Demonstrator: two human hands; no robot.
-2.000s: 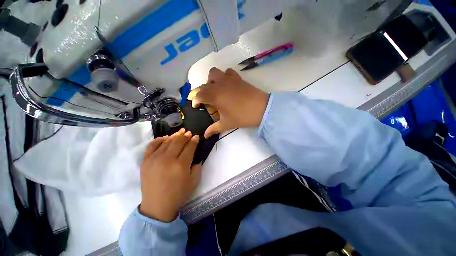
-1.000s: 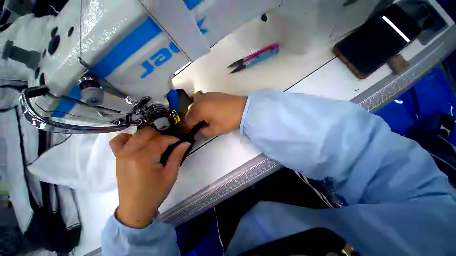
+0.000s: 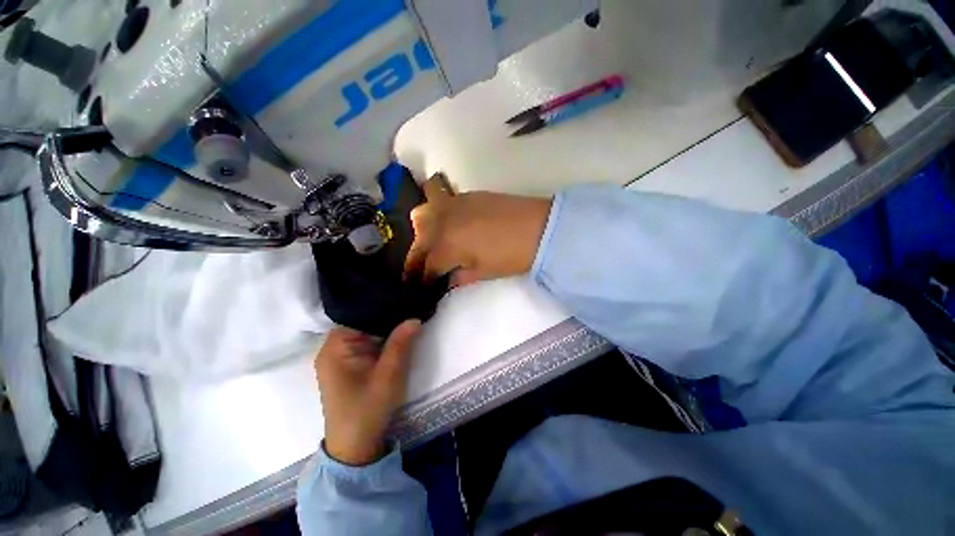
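The black cuff (image 3: 369, 288) lies flat on the machine bed, in front of and partly under the presser foot area. The white garment panel (image 3: 199, 309) is joined to its left side and spreads left over the table. My left hand (image 3: 361, 382) is at the cuff's near edge, its thumb and fingertips on the black fabric. My right hand (image 3: 476, 239) is on the cuff's right side, thumb and fingers pinching the fabric. The needle is hidden behind the machine's metal parts (image 3: 351, 218).
The white sewing machine head (image 3: 304, 105) stands above the work, with a curved chrome bar (image 3: 157, 239) at left. Thread snips (image 3: 565, 105) and a smartphone (image 3: 827, 94) lie at right. White-and-black garment pieces (image 3: 100, 419) hang at far left. A measuring tape (image 3: 503, 375) edges the table.
The black cuff was bunched between my hands a second ago and now lies spread out. My left hand has moved right and toward me, off the metal parts. The camera view has shifted slightly.
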